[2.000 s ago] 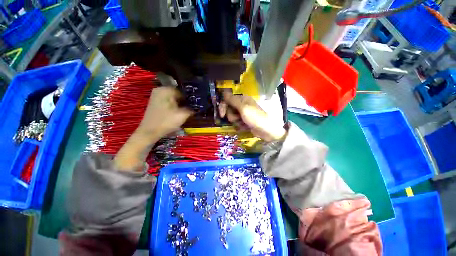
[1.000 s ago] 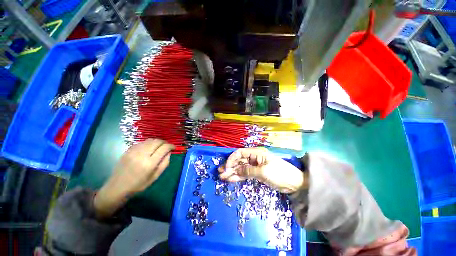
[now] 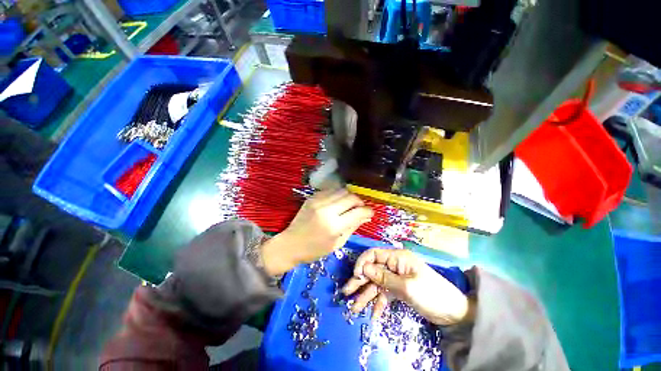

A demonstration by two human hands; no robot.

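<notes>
My left hand [image 3: 319, 226] is over the near edge of the large pile of red leads [image 3: 281, 156], its fingertips at the smaller group of red leads [image 3: 380, 221]. Its fingers hide whether it grips a lead. My right hand [image 3: 409, 281] is palm partly up over the blue tray [image 3: 279, 340], thumb and fingers curled together. Whether a terminal is between them is too small to tell. Loose silver terminals [image 3: 306, 326] lie scattered in the tray. The crimping die [image 3: 395, 156] is under the dark press head [image 3: 456, 105], with no hand at it.
The yellow press base [image 3: 417, 208] stands beyond the hands. A large blue bin [image 3: 87, 174] with black and red leads is at left. A red-orange bin [image 3: 580, 163] sits on white paper [image 3: 536, 192] right of the press. Another blue bin [image 3: 641, 297] is at the right edge.
Both hands left the die and came back toward the tray. Since then my left hand has moved right to the small lead group; my right hand stays over the tray. The view has shifted.
</notes>
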